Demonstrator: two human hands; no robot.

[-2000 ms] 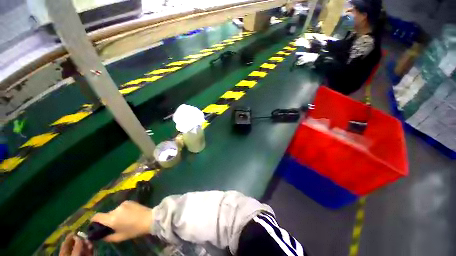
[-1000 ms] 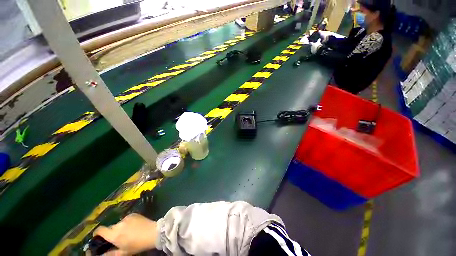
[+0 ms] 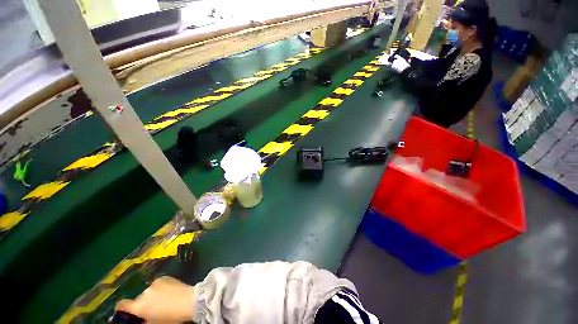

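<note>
My right hand [image 3: 161,302] is low at the left, partly cut off by the lower edge. Its fingers hold a black object [image 3: 127,317], mostly out of the picture, so I cannot tell what it is. My left hand is not in view. A black cube power socket [image 3: 310,162] stands on the green bench [image 3: 285,221]. Its bundled cord [image 3: 369,154] lies to its right, with the plug near the red crate.
A tape roll [image 3: 211,211] and a pale bottle [image 3: 248,191] topped with white cloth [image 3: 241,163] stand by a post [image 3: 127,120]. A red crate [image 3: 469,221] sits over a blue crate [image 3: 409,243] at the right. Dark items lie on the conveyor [image 3: 253,107]. A masked person [image 3: 450,76] works beyond.
My left hand, seen two seconds ago at the bottom left, is out of the picture. My right hand and its black object sit lower. Dark items on the conveyor have shifted towards the upper right.
</note>
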